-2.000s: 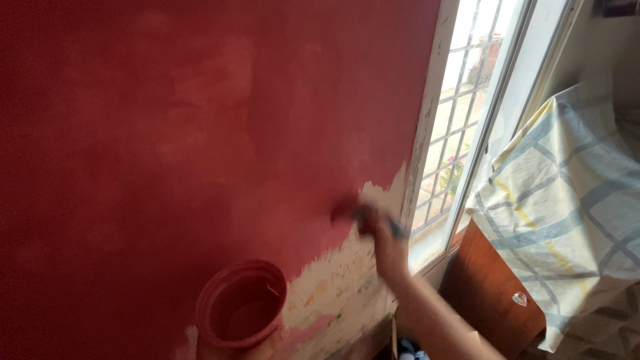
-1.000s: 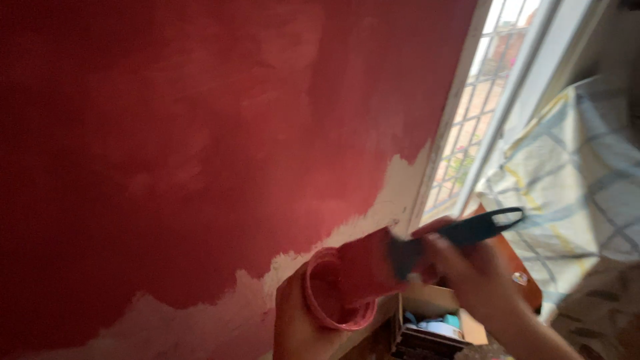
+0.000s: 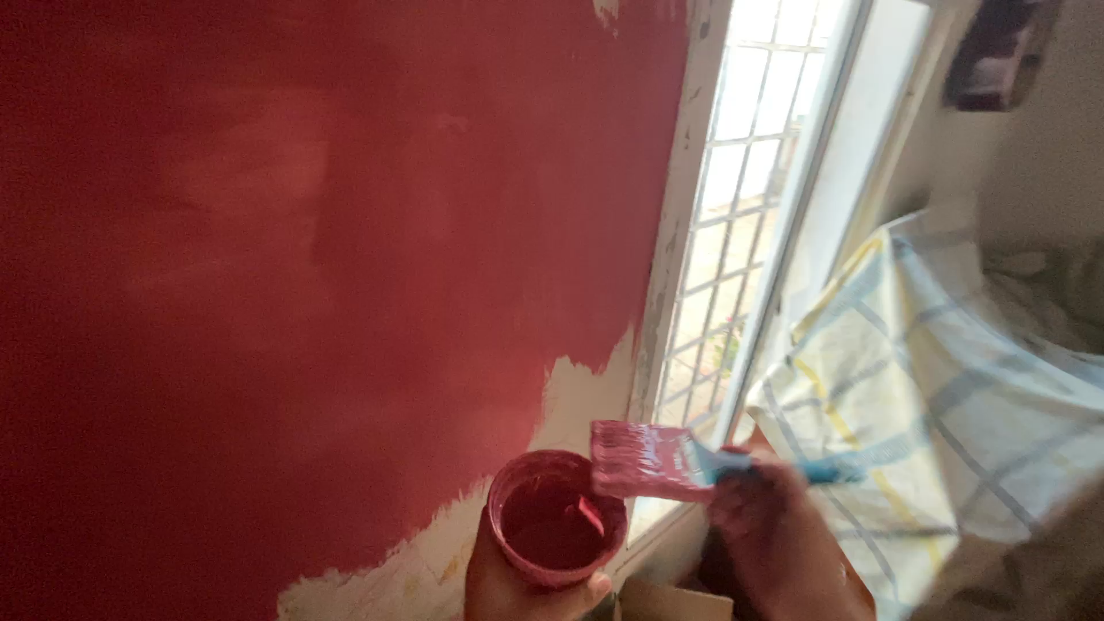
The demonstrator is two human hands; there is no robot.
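My left hand (image 3: 517,591) holds a round tub of red paint (image 3: 559,522) at the bottom centre, its inner wall coated and paint lying inside. In my right hand (image 3: 763,517) is a wide flat paintbrush (image 3: 651,461) with a blue handle; its bristles are covered in red paint and lie just over the tub's right rim. Whether they touch the rim I cannot tell. Behind both stands a wall (image 3: 345,259) painted red, with a ragged edge above an unpainted cream strip (image 3: 586,397) along the bottom and beside the window frame.
A window with a metal grille (image 3: 733,233) and a worn pale frame (image 3: 673,216) borders the wall on the right. A checked cloth (image 3: 914,405) drapes over something at the right. An open cardboard box (image 3: 673,601) lies low behind my hands.
Two seconds ago the brush was at the wall near the window; one second ago its bristles were in the tub. Now the brush is out of it, held across its right rim.
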